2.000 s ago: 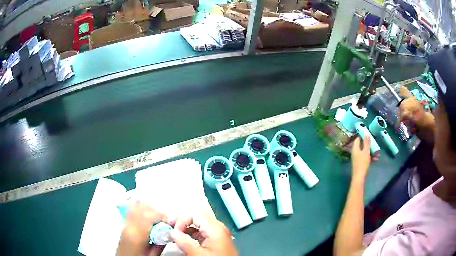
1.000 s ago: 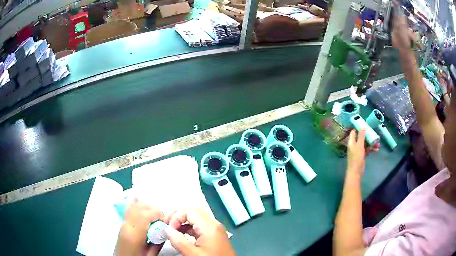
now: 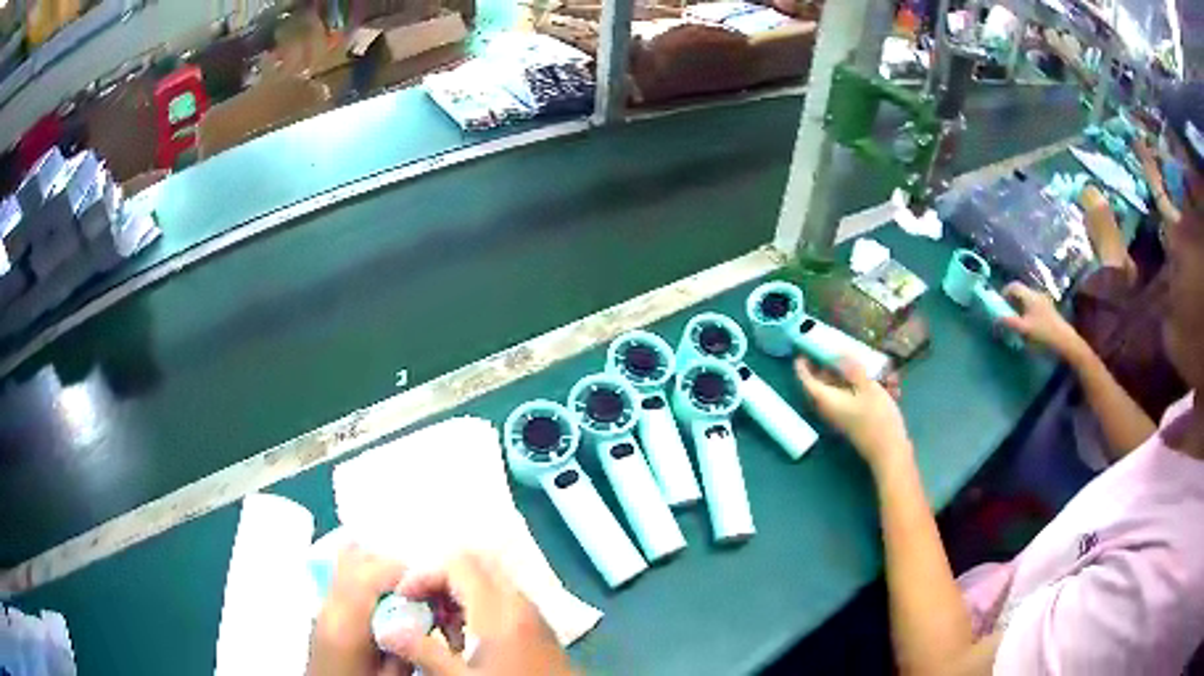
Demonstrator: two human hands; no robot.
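Note:
My left hand (image 3: 354, 610) holds a turquoise fan, mostly hidden by my fingers. Its small round whitish end (image 3: 400, 618) shows between my hands. My right hand (image 3: 478, 621) has its fingertips against that whitish end. Both hands are over the white sleeves (image 3: 423, 495) at the lower left. A loose white sleeve (image 3: 262, 581) lies left of the stack, partly curled. Several turquoise handheld fans (image 3: 594, 531) lie side by side to the right of the sleeves, dark grilles up, handles towards me.
A neighbour's hand (image 3: 858, 403) holds a fan beside the group; the other hand (image 3: 1036, 320) is at another fan. The green hand press (image 3: 878, 126) stands by the post. The conveyor belt (image 3: 436, 284) runs beyond the bench's pale edge. Folded boxes (image 3: 66, 218) sit far left.
The neighbour has brought a fan from the press towards the group and reached the other hand to another fan. My hands stay at the fan's end. The view has shifted slightly right.

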